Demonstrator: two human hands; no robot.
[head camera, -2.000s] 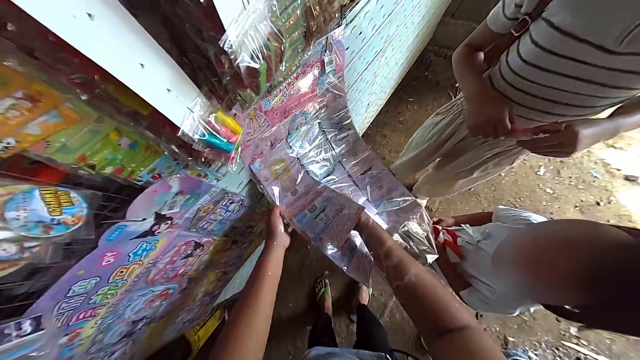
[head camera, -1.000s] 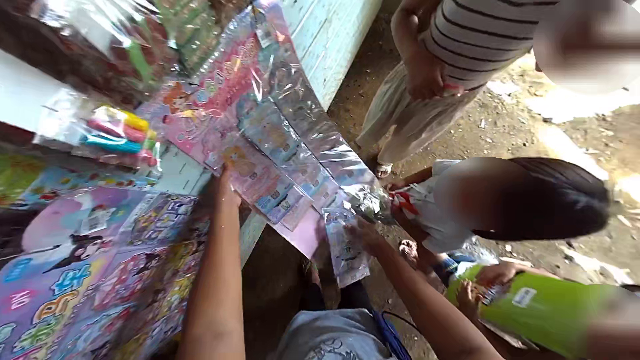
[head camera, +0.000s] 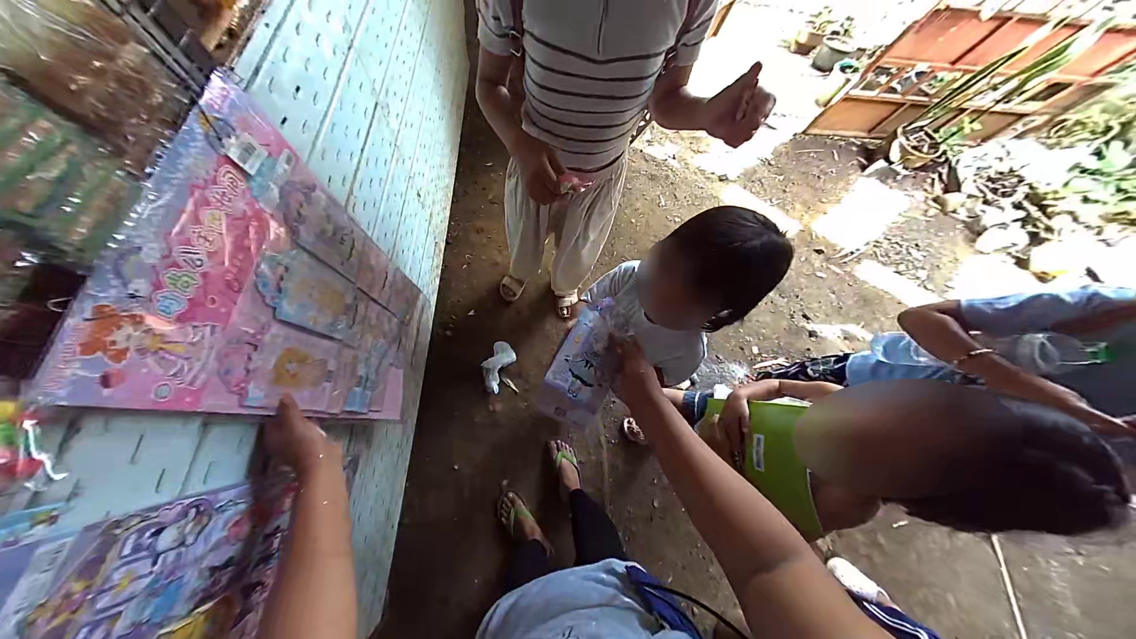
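Note:
My left hand (head camera: 297, 435) touches the lower edge of a large pink and purple cardboard display sheet (head camera: 213, 275), which bears several small pictured packets in clear plastic and hangs against the pale blue wall. My right hand (head camera: 632, 368) is closed on a small pictured packet in clear plastic (head camera: 577, 368), held out over the ground in front of a person in a pale shirt (head camera: 683, 293). Below my left hand is a second printed display sheet (head camera: 160, 559), partly hidden by my left forearm.
A person in a striped shirt (head camera: 586, 98) stands beside the pale blue wooden wall (head camera: 390, 115). At the right are a person in a green top (head camera: 781, 453) and another with a plastic bottle (head camera: 1047, 352). A crumpled white plastic scrap (head camera: 499, 366) lies on the dirt ground.
My right hand has moved away from the display sheet, with a packet in it. The person in the striped shirt now has one hand raised. The view has swung right.

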